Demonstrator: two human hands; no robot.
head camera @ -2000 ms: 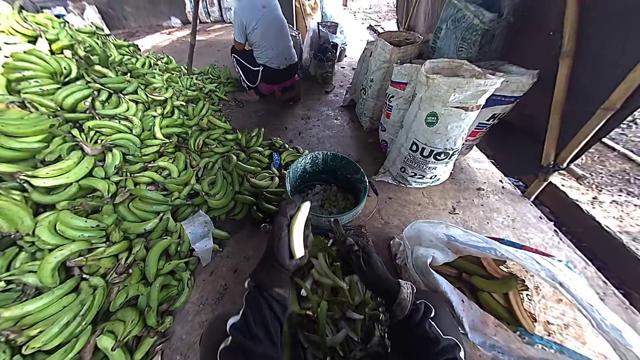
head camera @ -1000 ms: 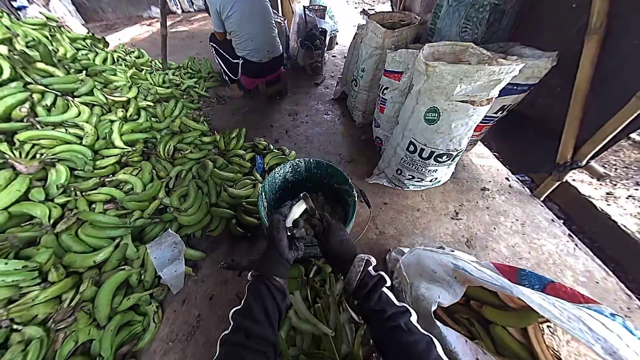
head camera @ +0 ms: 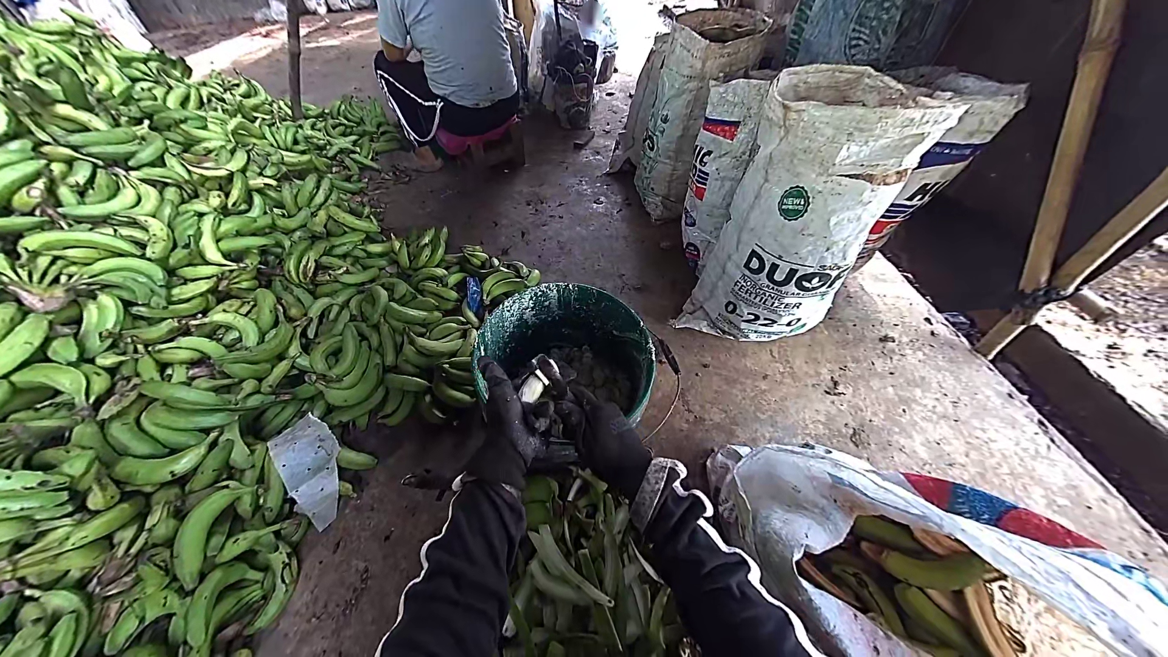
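Observation:
Both my hands wear dark gloves and reach over the near rim of a green bucket (head camera: pixel 643 365). My left hand (head camera: pixel 505 424) has its fingers around a pale peeled banana or plantain (head camera: pixel 532 388), dark matter clinging to it. My right hand (head camera: pixel 611 438) is close beside it at the rim, its fingers bent at dark grey material; whether it grips anything is unclear. Grey, wet-looking matter (head camera: pixel 593 370) lies in the bucket. Green peels (head camera: pixel 584 566) are heaped below my wrists, between my forearms.
A large pile of green bananas or plantains (head camera: pixel 210 347) spreads over the left. Woven fertilizer sacks (head camera: pixel 803 210) stand beyond the bucket at right. An open sack (head camera: pixel 766 520) holds peels and green fruit. A person (head camera: pixel 456 64) sits low ahead, near a thin post (head camera: pixel 294 64).
Two seconds ago my left hand held the pale fruit upright above the peels; both hands have moved forward to the bucket. The pale fruit shows less now, among the fingers and grey matter.

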